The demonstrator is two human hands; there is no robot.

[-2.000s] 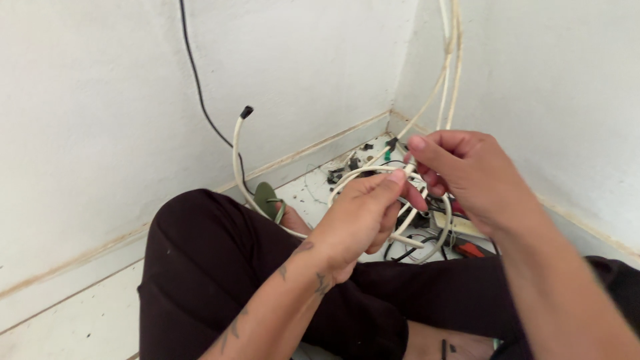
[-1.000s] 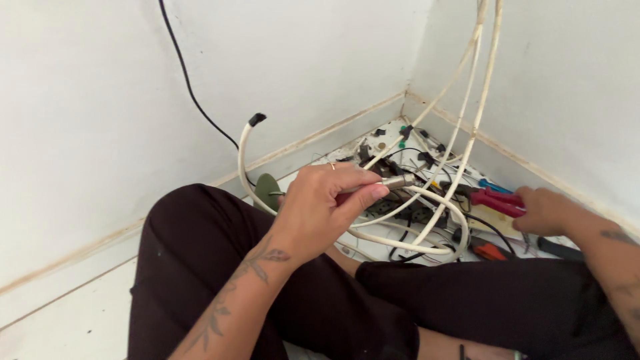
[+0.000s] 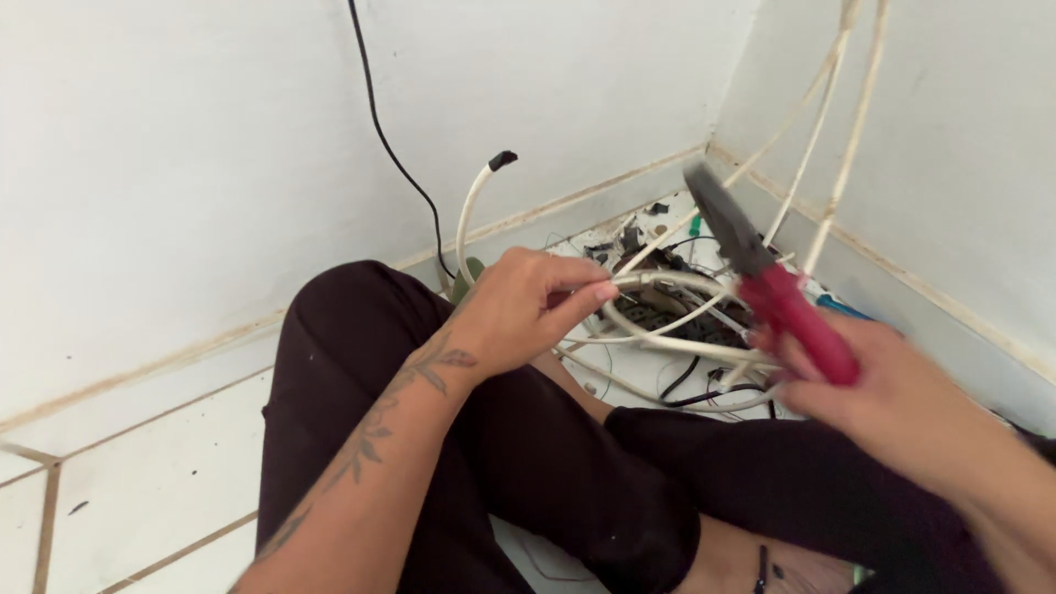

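My left hand [image 3: 540, 309] pinches a white cable [image 3: 685, 279] between thumb and fingers, near the middle of the view. The cable curves away in a loop to the right. My right hand [image 3: 858, 375] is shut on red-handled pliers [image 3: 767, 289], whose dark jaws point up and left; they are blurred, and whether the jaws are open cannot be told. The pliers are right of the held cable, over the loops. Another white cable end wrapped in black tape [image 3: 502, 160] stands up behind my left hand.
Cut scraps, wires and dark parts [image 3: 660, 309] litter the tiled floor in the corner. A blue-handled tool [image 3: 841, 307] lies by the right wall. White cables [image 3: 854, 140] come down there, and a black cable [image 3: 375, 120] hangs along the left wall. My crossed legs [image 3: 363, 355] are below.
My right hand was at the white cable, then reached right to the red-handled pliers on the floor; now it holds them raised. My left hand still pinches the cable.
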